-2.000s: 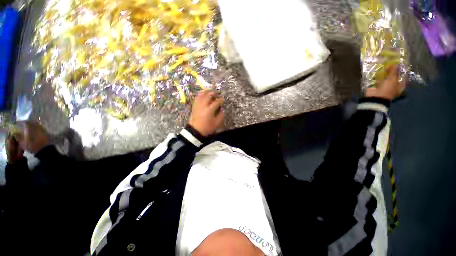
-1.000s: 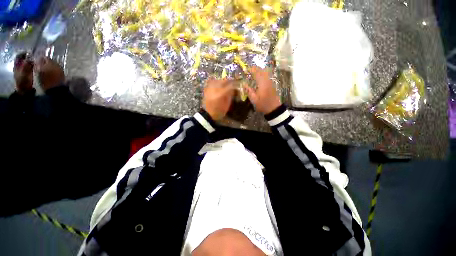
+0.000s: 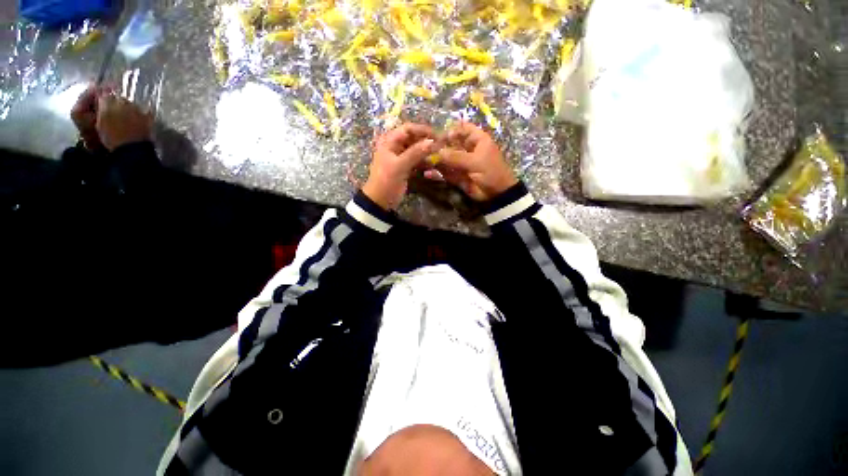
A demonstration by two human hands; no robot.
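Note:
My left hand (image 3: 399, 165) and my right hand (image 3: 473, 162) are close together at the table's near edge, fingertips almost touching. A small yellow piece (image 3: 433, 160) shows between the fingertips; which hand grips it, or whether both do, is hard to tell. Clear film around it cannot be made out. The pile of yellow pieces in clear bags (image 3: 418, 58) spreads just beyond my hands. A dark patch lies below my fingers, its contents unclear.
A large white packet (image 3: 658, 107) lies right of the pile. A clear bag of yellow pieces (image 3: 801, 198) lies at the right table edge. Whitish film (image 3: 249, 125) lies left of my hands. Another person's hands (image 3: 112, 118) work at far left, near a blue tray (image 3: 63, 9).
My right hand has let go of the bag of yellow pieces, now on the table at right, and come beside my left hand. The view has shifted, and a yellow piece shows between my fingertips.

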